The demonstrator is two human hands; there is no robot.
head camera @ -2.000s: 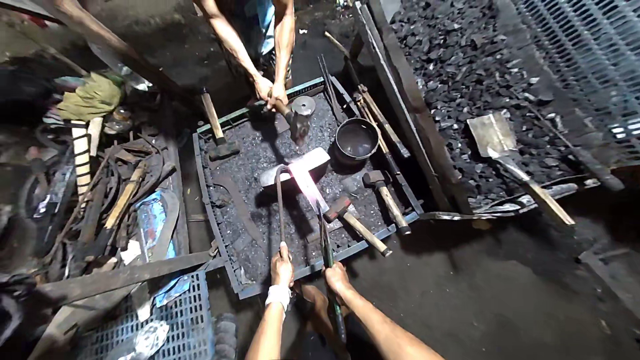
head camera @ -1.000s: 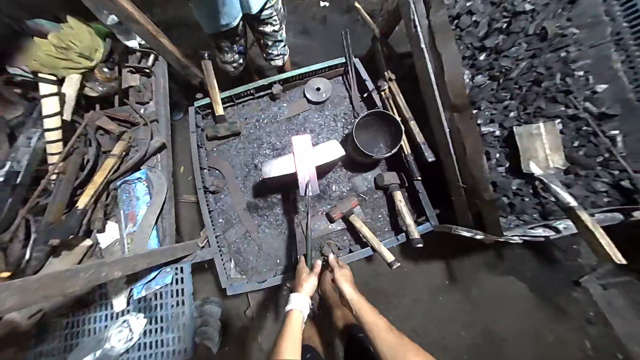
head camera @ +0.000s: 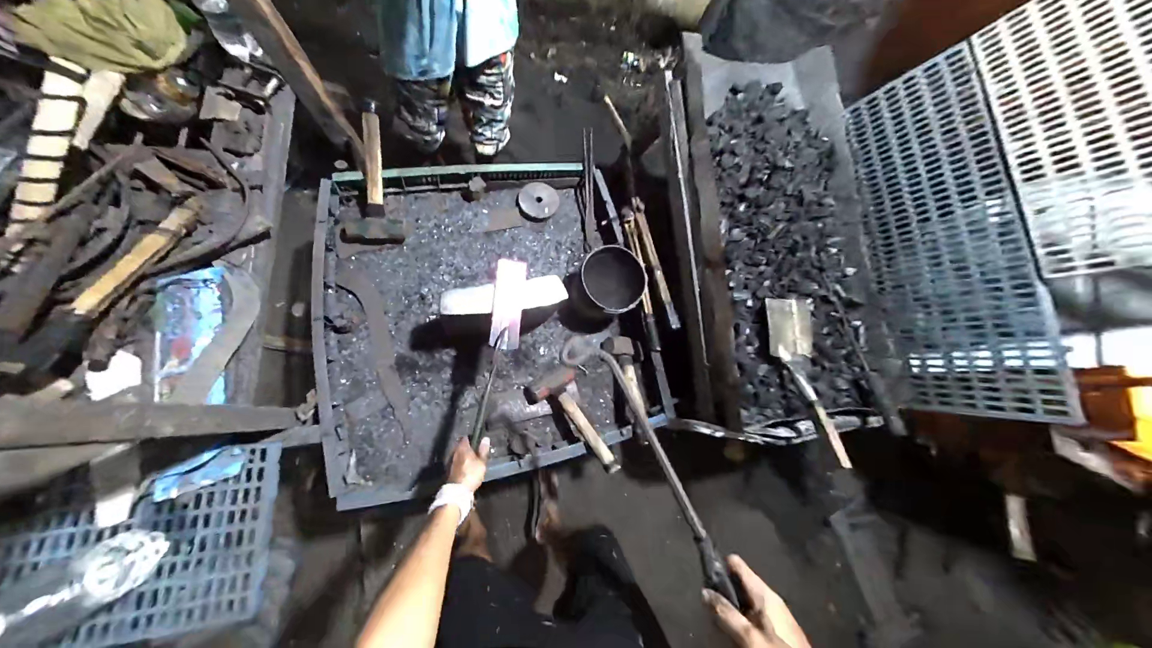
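My left hand, with a white wrap at the wrist, holds the handles of dark metal tongs. At their far end a glowing pinkish-white metal piece lies across a bright anvil face. My right hand grips a long metal rod with a hooked end, the hook hanging near two hammers. One is a hammer with a reddish head; the other hammer head lies just behind the hook. A dark round pot stands right of the anvil.
Around the anvil is a framed bed of dark grit. A sledgehammer leans at its far left. A co-worker's legs are beyond it. Charcoal with a shovel lies right; scrap metal and a wooden-handled tool lie left.
My right hand has left the tongs, moved right and taken hold of the hooked rod. The co-worker's hands and hammer, over the bed two seconds ago, are out of view.
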